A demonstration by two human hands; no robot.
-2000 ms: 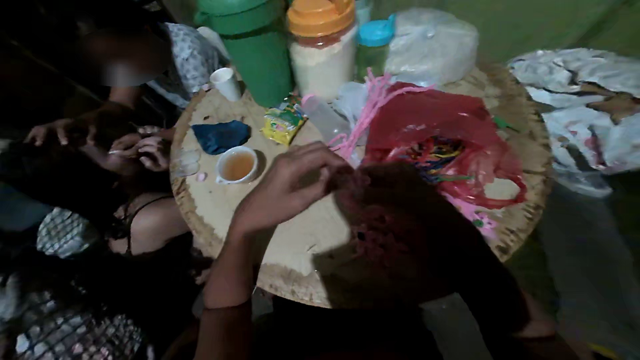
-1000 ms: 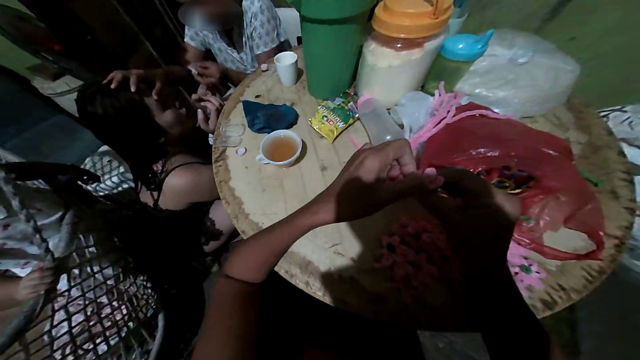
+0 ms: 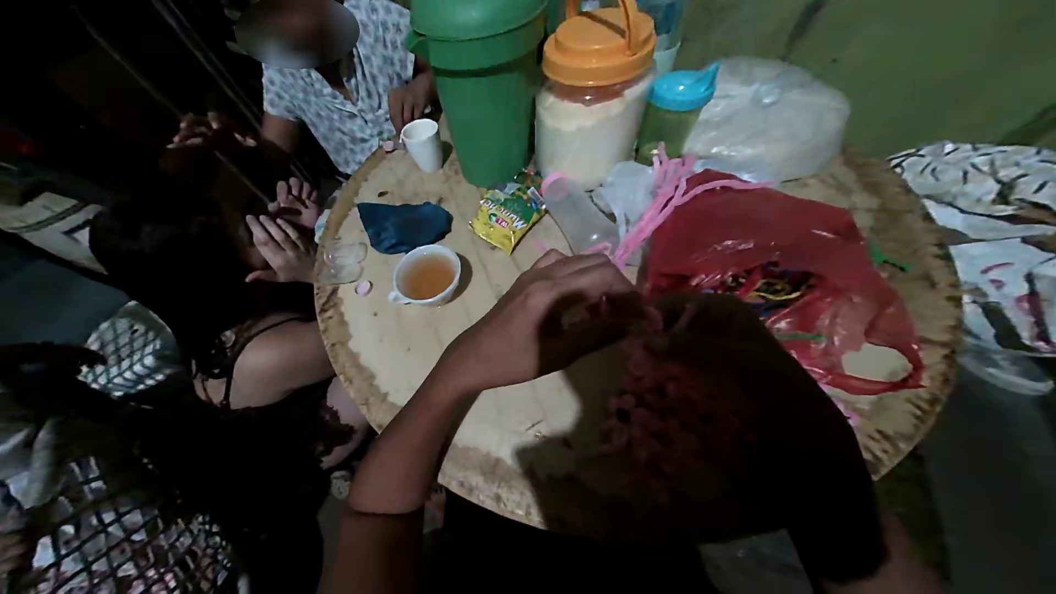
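My left hand (image 3: 549, 318) is raised over the round wooden table (image 3: 495, 429), its fingers closed on a small pink piece whose kind is too dim to tell. Close beside it, in deep shadow, my right hand (image 3: 709, 330) reaches the same pink piece; its fingers are hardly visible. Below both hands lies a pile of pink flower-like pieces (image 3: 652, 412), partly dark. Pink strips (image 3: 660, 198) lie beyond my hands, against a red plastic bag (image 3: 742, 223). Inside the bag's opening are tangled dark and yellow strands (image 3: 775, 285).
A cup of brown liquid (image 3: 429, 276), blue cloth (image 3: 404, 227), yellow snack packet (image 3: 507, 216) and clear bottle (image 3: 577, 214) lie left and ahead. Behind stand a white cup (image 3: 422, 146), green pitcher (image 3: 487, 99) and orange-lidded jar (image 3: 594, 107). Two people are at the left.
The view has shifted. My hands stay together over the table around the small pink piece. The person at the left edge has moved their hands apart from their face.
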